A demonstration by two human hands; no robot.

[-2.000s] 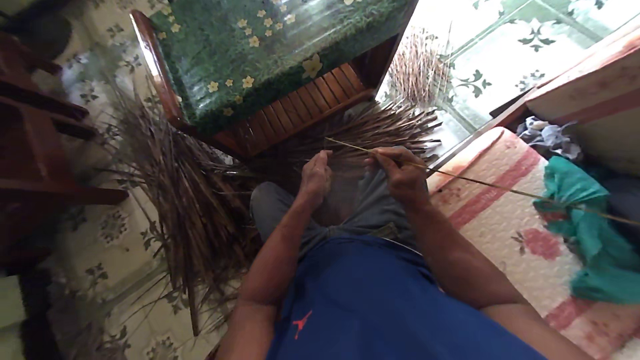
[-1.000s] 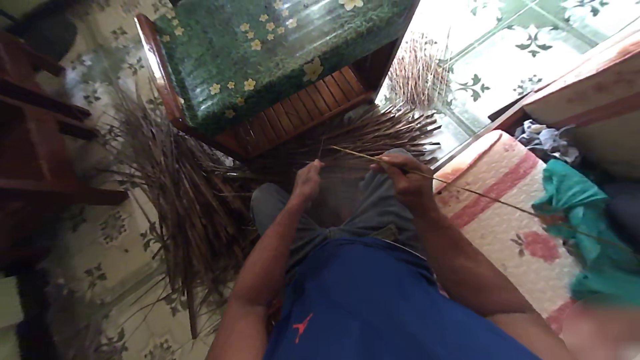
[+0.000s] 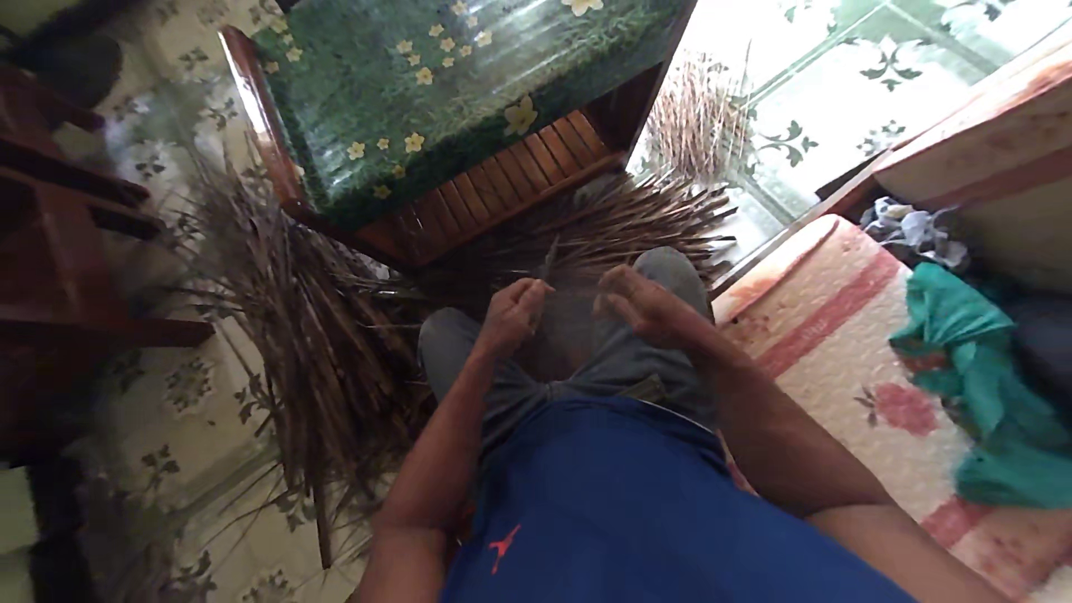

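Note:
My left hand [image 3: 515,316] is closed above my left knee, with a thin dark blade-like piece [image 3: 550,256] rising from its fingertips; it may be a small knife, but blur hides its kind. My right hand [image 3: 634,306] is beside it over my right thigh, fingers curled, a short gap between the hands. Whether a strip lies in the right fingers cannot be told. A large heap of dry brown stalks [image 3: 318,335] lies on the floor to the left, and more stalks [image 3: 662,222] lie in front of my knees. A paler bundle of thin strips [image 3: 698,117] is farther off.
A wooden table with a green flowered cover [image 3: 352,109] stands in front, its slatted shelf [image 3: 502,180] beneath. At right is a cushioned seat [image 3: 829,335] with a green cloth [image 3: 963,335] on it. Dark wooden furniture [image 3: 67,251] stands at the left.
The long thin strip that ran from my right hand across the cushioned seat no longer shows there. My right hand has moved closer to my left hand.

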